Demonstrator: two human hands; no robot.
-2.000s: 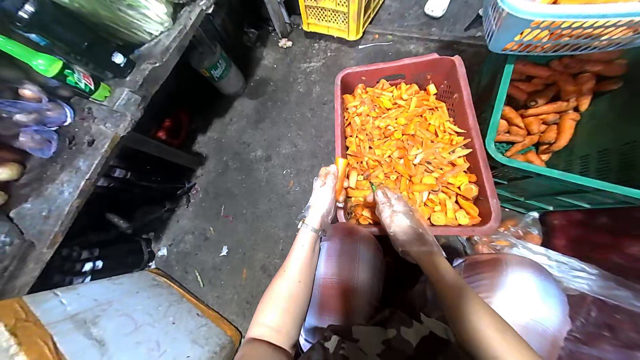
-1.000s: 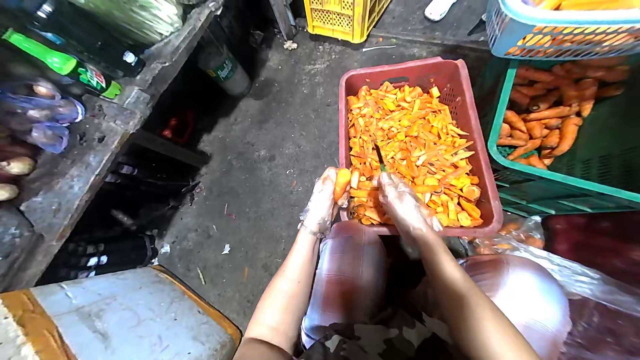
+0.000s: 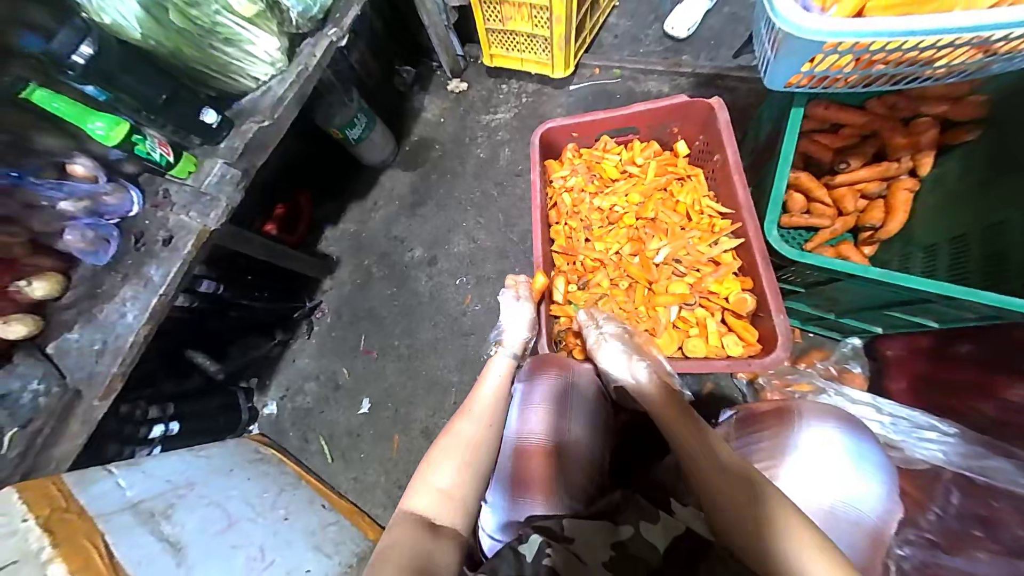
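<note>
A red plastic crate (image 3: pixel 764 264) holds a heap of cut carrot pieces (image 3: pixel 640 224) in front of my knees. Beside its near left corner, my left hand (image 3: pixel 516 314), in a clear plastic glove, grips a carrot piece (image 3: pixel 540 284) at the rim. My right hand (image 3: pixel 622 346), also gloved, is over the near edge of the crate with its fingers curled. A small green bit shows at its fingertips; whether it belongs to a tool or a carrot top, I cannot tell. Darker carrot pieces (image 3: pixel 570 342) lie between the hands.
At right, a green crate (image 3: pixel 888 276) holds whole carrots (image 3: pixel 872 184), under a light-blue basket (image 3: pixel 880 30). A yellow crate (image 3: pixel 524 36) stands beyond. Bottles and vegetables lie on a wooden bench (image 3: pixel 184 232) at left. A taped box (image 3: pixel 200 504) is at lower left, a plastic bag (image 3: pixel 848 392) near my right knee.
One second ago both hands were close together above the near left corner of the crate, with a dark blade in view. The hands are now farther apart, and that blade no longer shows.
</note>
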